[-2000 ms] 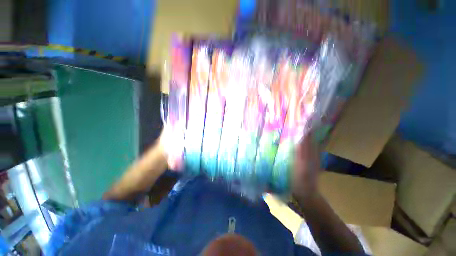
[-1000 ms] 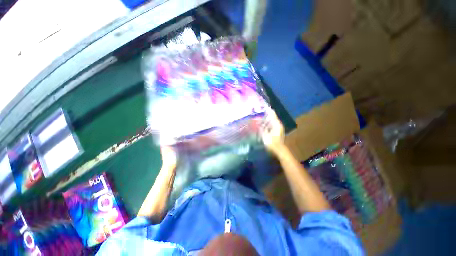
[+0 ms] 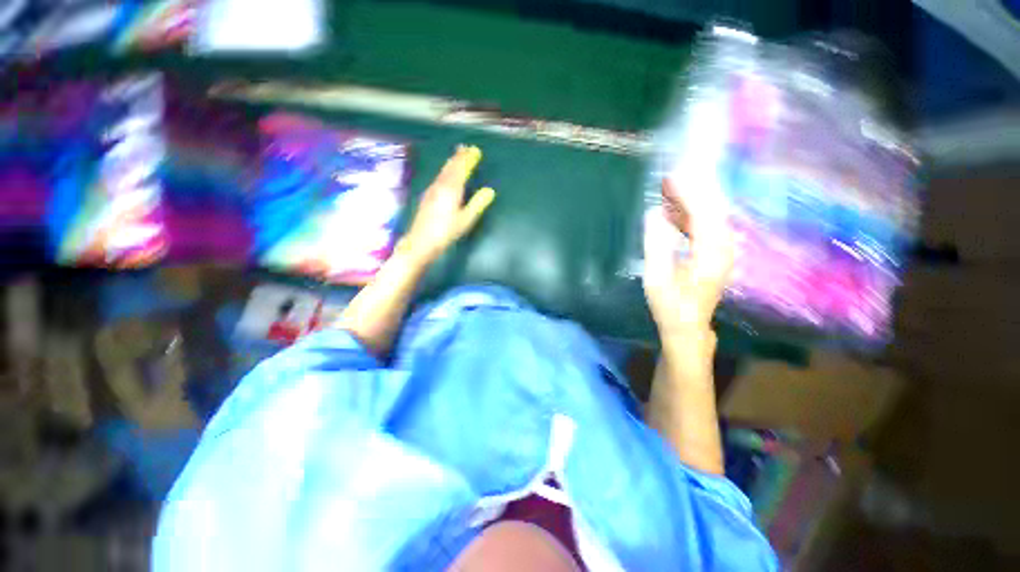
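Note:
A wrapped bundle of colour boxes in shiny clear film stands on the right of the green bench; it is blurred. My right hand lies against the bundle's left side; the blur hides whether its fingers grip the film. My left hand is off the bundle, empty, with fingers apart over the bench and yellow finger cots on two fingertips. A stack of colour boxes stands just left of my left hand.
More colour boxes stand at the far left. A pale open box base lies on the line beyond the worn metal edge. An open carton with colourful contents is at the lower right, below the bench.
The bundle has gone from between both hands to the right side of the bench. My left hand has let go and moved away from it. The view has turned towards the bench.

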